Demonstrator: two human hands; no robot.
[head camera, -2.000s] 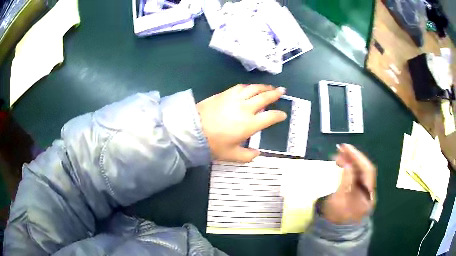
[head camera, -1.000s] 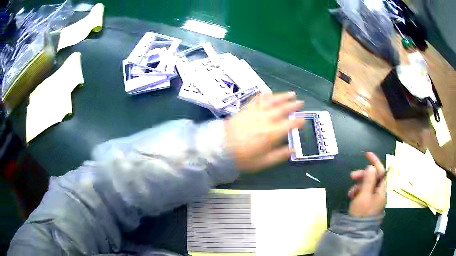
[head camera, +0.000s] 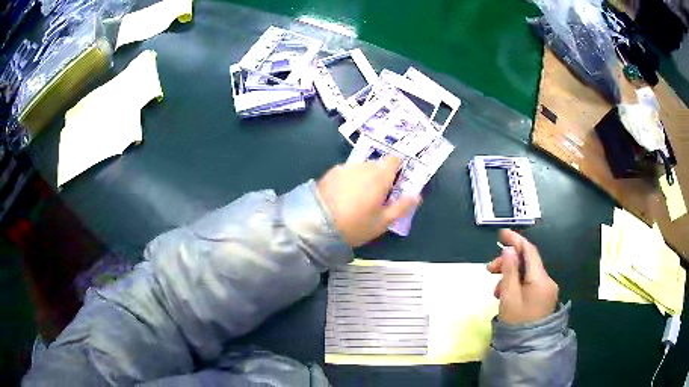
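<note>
My left hand (head camera: 364, 200) is at the near edge of a loose pile of white plastic housings (head camera: 389, 113), its thumb and fingers on one housing (head camera: 428, 165) that slants toward me. My right hand (head camera: 526, 280) is just right of the strip sheet, fingers curled; whether it holds a thin tool cannot be made out. The sheet (head camera: 378, 310) has dark parallel lines on its left part and a blank yellowish right part. A small neat stack of housings (head camera: 523, 190) lies beyond my right hand. A tiny pale sliver (head camera: 501, 246) shows by my right fingertips.
More housings (head camera: 276, 72) lie at the far left of the pile. Yellow release paper lies at left (head camera: 109, 121) and right (head camera: 642, 257). A striped bundle (head camera: 64, 87) in plastic is far left. A brown board (head camera: 563, 128) bears a dark box (head camera: 616, 143); a white cable (head camera: 668, 332) is at right.
My left hand has gone from the sheet's far side, past the right-hand stack, back left to the pile. The housing formerly under it now appears on that stack. The camera view has shifted.
</note>
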